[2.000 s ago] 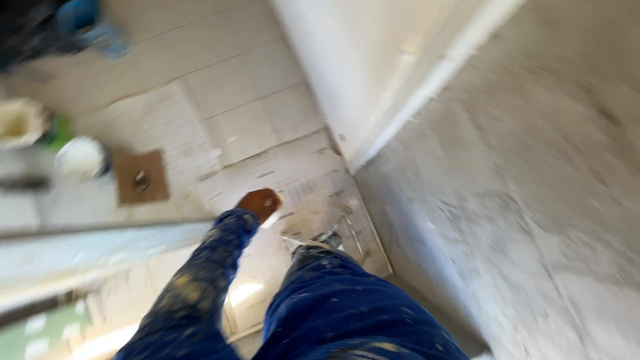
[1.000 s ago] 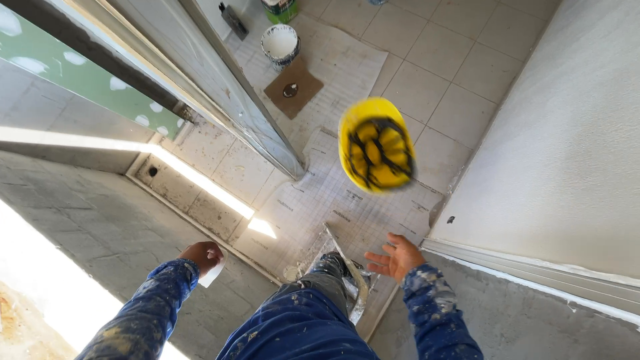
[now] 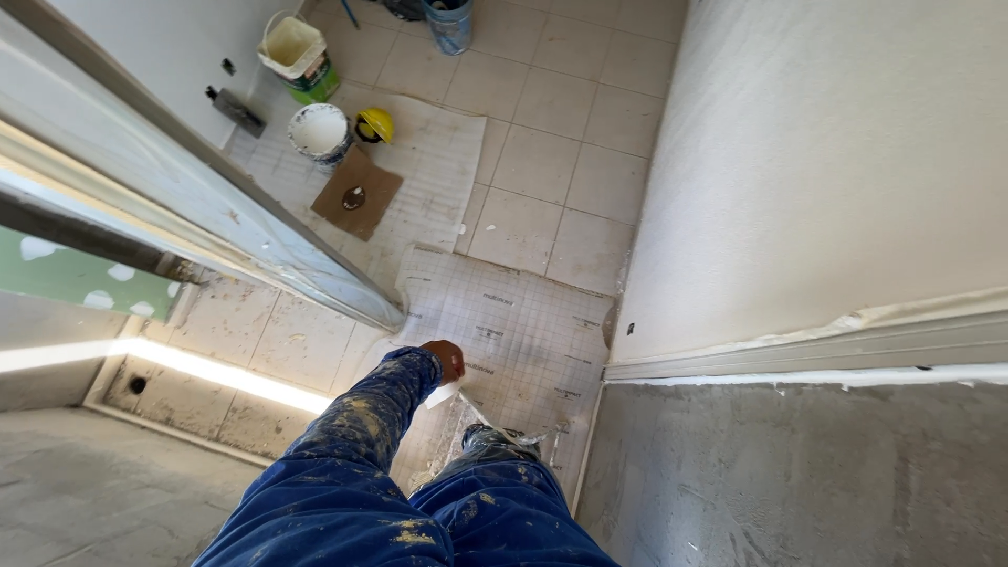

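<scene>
My left hand, below a paint-spattered blue sleeve, is closed on a small white flat piece that I cannot identify. It is over the printed protective sheet on the floor. Close below it, a pale thin strip runs towards my shoe, its far part blurred. My right hand is out of view. Farther off, a yellow hard hat lies beside a white-smeared bucket. A brown board with a dark round spot is just below them.
A green and white pail, a plastering trowel against the wall and a blue bucket stand or lie farther back. A plastic-covered wall edge rises at left. A white wall and grey wall bound the right.
The hard hat, in the air before my open right hand a second ago, now lies by the bucket. My right hand has left the view. My left hand has moved inward.
</scene>
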